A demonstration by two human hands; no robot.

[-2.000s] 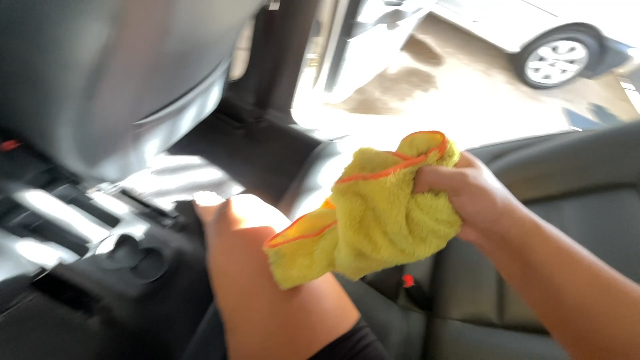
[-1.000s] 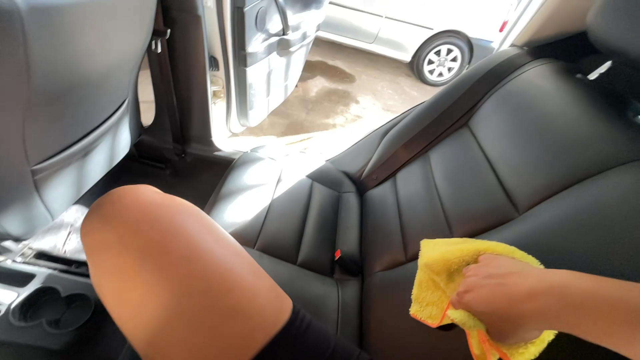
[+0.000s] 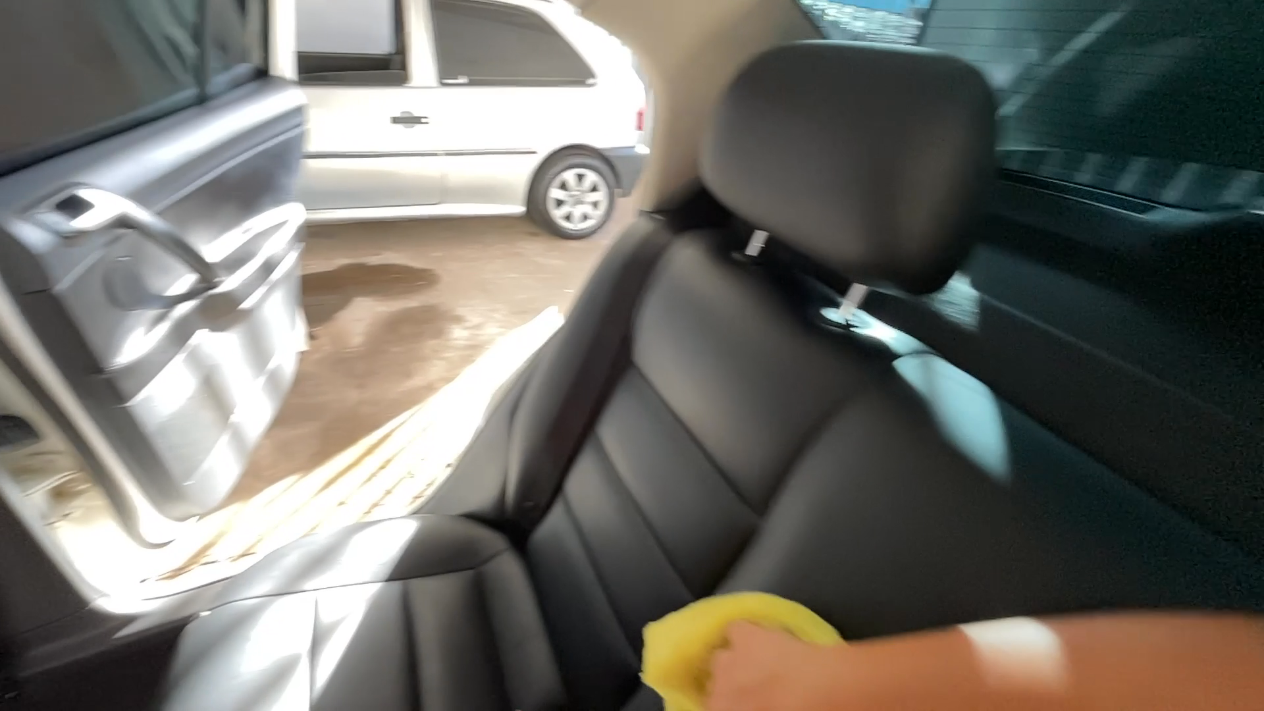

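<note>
My right hand (image 3: 755, 667) grips a yellow microfiber cloth (image 3: 681, 642) at the bottom edge of the head view, close to the lower part of the black leather rear backrest (image 3: 731, 385). The view is blurred there, so contact between cloth and leather cannot be told. To the left of the cloth lies the black seat cushion (image 3: 365, 612), with patches of sunlight on it. Above the backrest stands a black headrest (image 3: 849, 148) on two metal posts. My left hand is outside the view.
An open car door (image 3: 197, 296) with a grab handle is at the left. Outside, a light-coloured car (image 3: 474, 128) stands on wet-patched ground. A dark seat belt (image 3: 583, 395) runs down the backrest's far side. The rear window (image 3: 1116, 89) and parcel shelf (image 3: 1106, 306) are at the right.
The view has swung up and toward the rear window, bringing the headrest in. My knee has left the view. The cloth, earlier held out over my leg, stays in my right hand by the seat.
</note>
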